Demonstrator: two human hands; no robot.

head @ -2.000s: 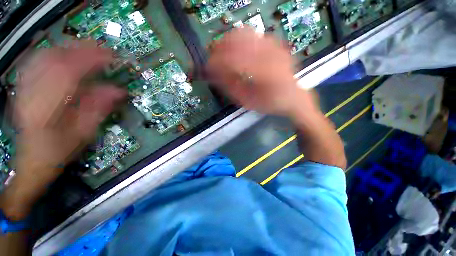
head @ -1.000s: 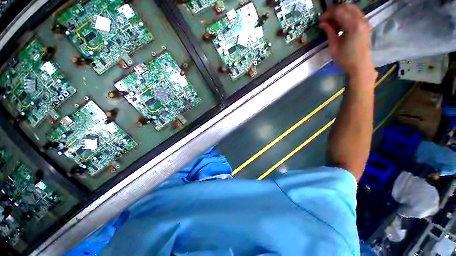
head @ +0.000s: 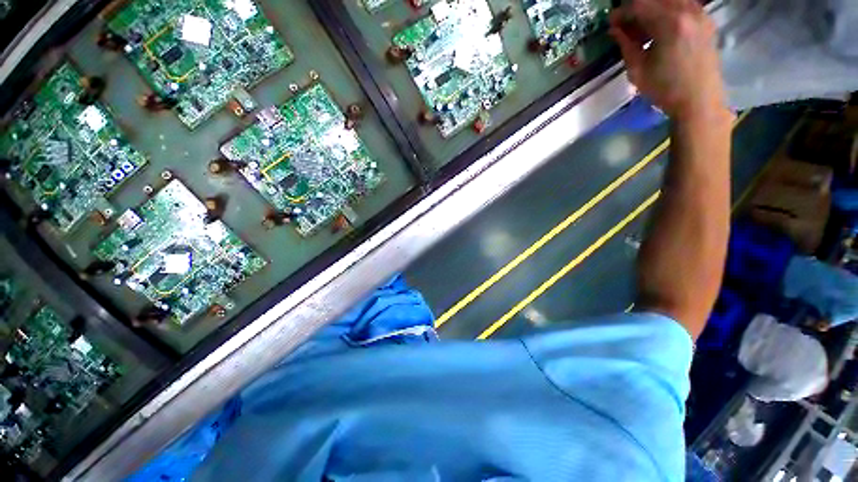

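Note:
My right hand (head: pixel 666 58) is at the upper right, over the metal rail and the pallet edge. Its fingers are curled together. A small bright spot shows by the fingertips; I cannot tell if it is a held part. My left hand is out of the picture. Green circuit boards (head: pixel 306 160) sit in a grey-green carrier pallet (head: pixel 273 231) at the left. Another board (head: pixel 456 71) sits in the neighbouring pallet, and a further board (head: pixel 564 28) lies just left of my right hand.
A silver conveyor rail (head: pixel 376 249) runs diagonally between the pallets and my blue smock. Dark bars (head: pixel 372 89) separate the pallets. Grey-white sheeting (head: pixel 790 56) hangs at the upper right. Beyond the floor's yellow lines are a brown box (head: pixel 790 202), blue bins and people's clothing.
My left hand has left the picture, uncovering the left boards. My right hand has moved from the middle pallet to the upper right, and slightly further right over the last second.

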